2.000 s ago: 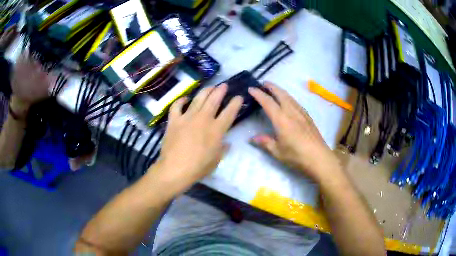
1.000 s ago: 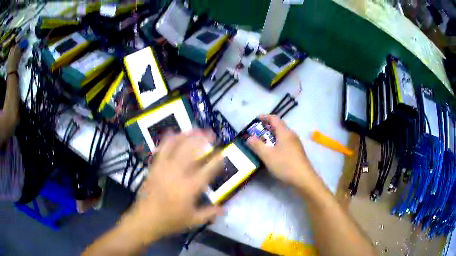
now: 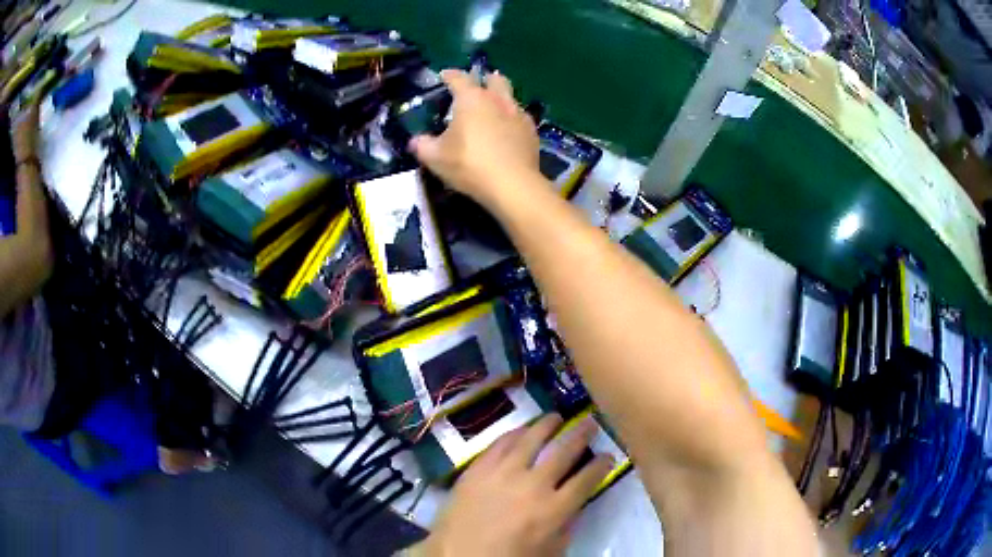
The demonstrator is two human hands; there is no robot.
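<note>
My left hand (image 3: pixel 517 495) lies over a half-assembled unit (image 3: pixel 611 461) at the bottom centre. Its fingers hide most of it; a yellow edge shows. Beside it, a battery pack (image 3: pixel 495 356) with a dark patch and thin red wires overlaps another pack in black shells. Blue circuit boards (image 3: pixel 533 332) show at their right end. A white pack (image 3: pixel 373 218) with a dark patch leans behind them. My right hand (image 3: pixel 479 131) reaches to the back, thumb and fingers apart around the end of a dark part (image 3: pixel 426 112); whether it grips this cannot be told.
Packs are piled at the back left (image 3: pixel 256 190). Black cables (image 3: pixel 285 364) hang over the near edge. One unit (image 3: pixel 674 242) lies at the back right. An orange tool (image 3: pixel 777 420) is partly behind my right arm. Black-cable units (image 3: pixel 818 332) and blue cables (image 3: pixel 925 490) stand right. Another person's arm (image 3: pixel 27 218) is left.
My right hand has left the unit and moved up to the back pile. My left hand has moved lower, onto the unit. The view has shifted, showing more of the left pile.
</note>
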